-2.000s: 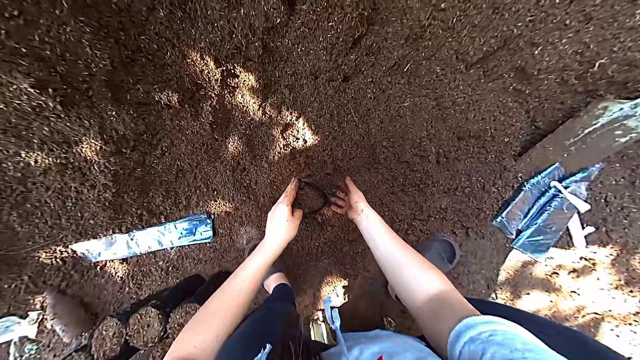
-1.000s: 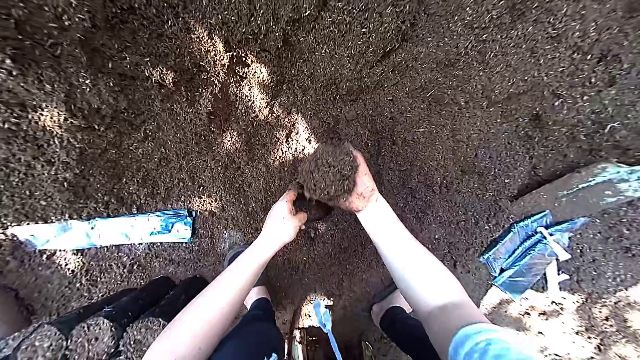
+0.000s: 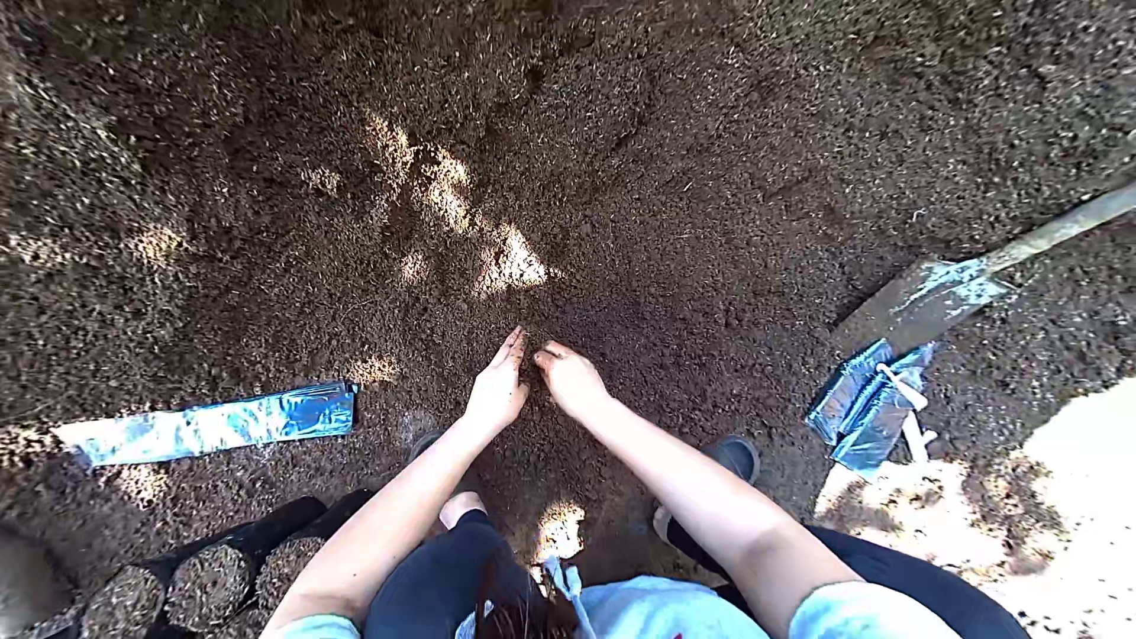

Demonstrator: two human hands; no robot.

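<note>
My left hand (image 3: 500, 382) is low over the dark loose soil (image 3: 674, 266), fingers stretched forward and close together, thumb turned inward. My right hand (image 3: 571, 380) is just beside it on the right, its fingers bent down toward the soil. A narrow gap lies between the fingertips of the two hands. Whether either hand holds anything is hidden by the fingers and the dark soil; no black bag can be made out there.
Flat plastic bags (image 3: 231, 424) lie at the left, and folded dark plastic bags (image 3: 874, 404) with white strips at the right. Behind those rests a soil-covered shovel (image 3: 923, 297). Several soil-filled black bags (image 3: 210, 586) stand at the lower left. My shoe (image 3: 735, 457) is near my right forearm.
A second ago my right hand held a clump of soil over a black bag at my left hand. Neither clump nor bag shows now, and my hands are closer together.
</note>
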